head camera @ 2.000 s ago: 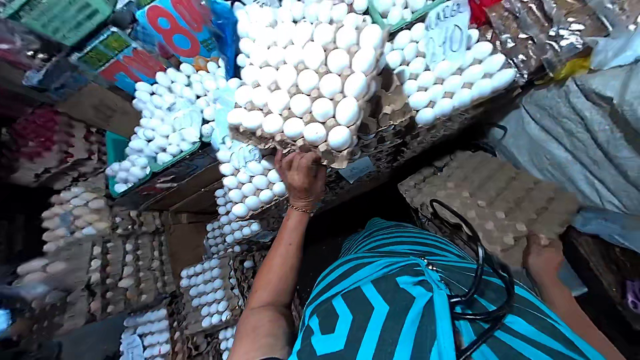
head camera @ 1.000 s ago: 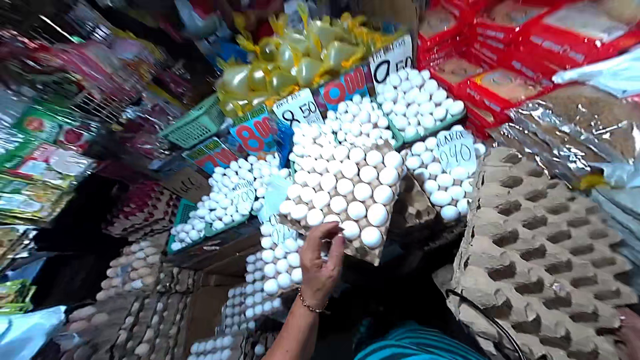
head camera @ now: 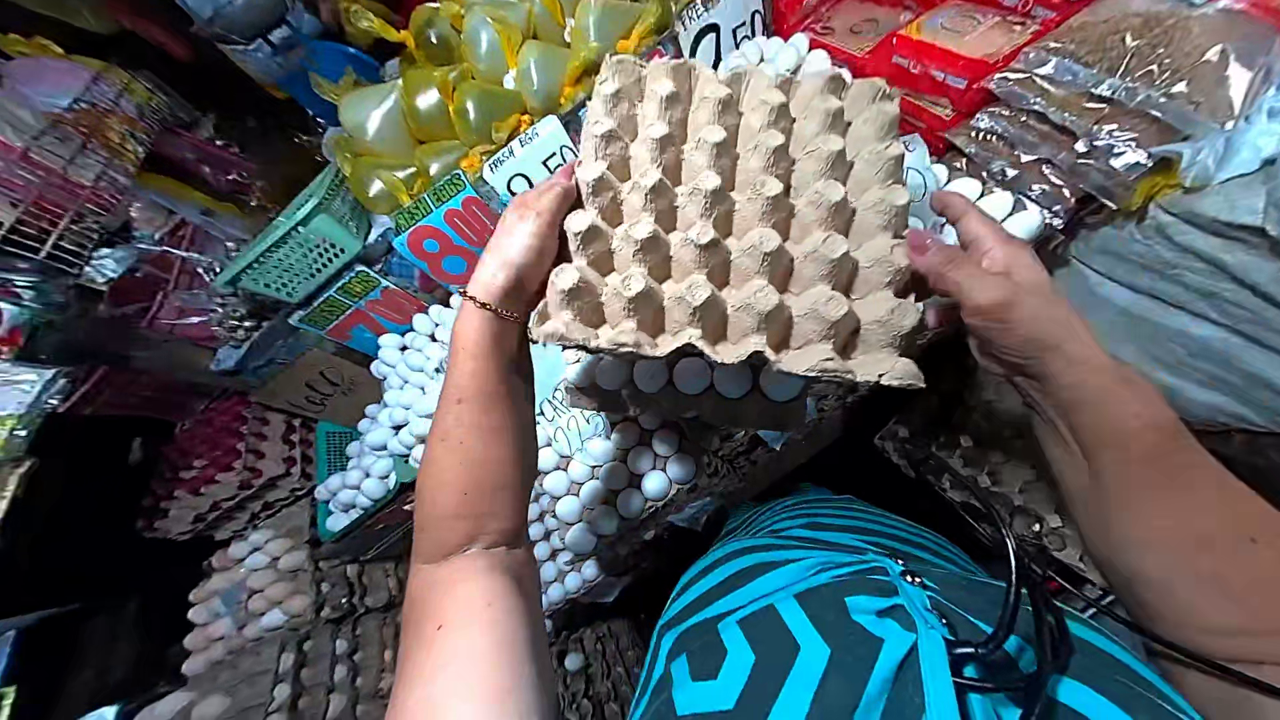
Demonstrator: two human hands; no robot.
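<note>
A brown pulp egg tray (head camera: 735, 215) lies over a tray of white eggs (head camera: 692, 377), whose front row shows below its near edge. My left hand (head camera: 525, 240) is at the pulp tray's left edge, fingers mostly hidden behind it. At the right edge is my right hand (head camera: 985, 275), thumb and fingers by the side; whether it grips the tray is unclear. More white eggs (head camera: 590, 490) sit below, beside a handwritten price sign.
Loose white eggs (head camera: 400, 400) and price signs (head camera: 447, 228) lie left of my left arm. Behind are a green plastic basket (head camera: 300, 235), yellow liquid-filled bags (head camera: 490, 80) and red packets (head camera: 940, 50). Grey plastic sheeting (head camera: 1180, 300) lies at the right.
The pulp tray has moved from the right side to over the white eggs. My left hand has gone from the egg tray's front edge to the left side. The view has swung.
</note>
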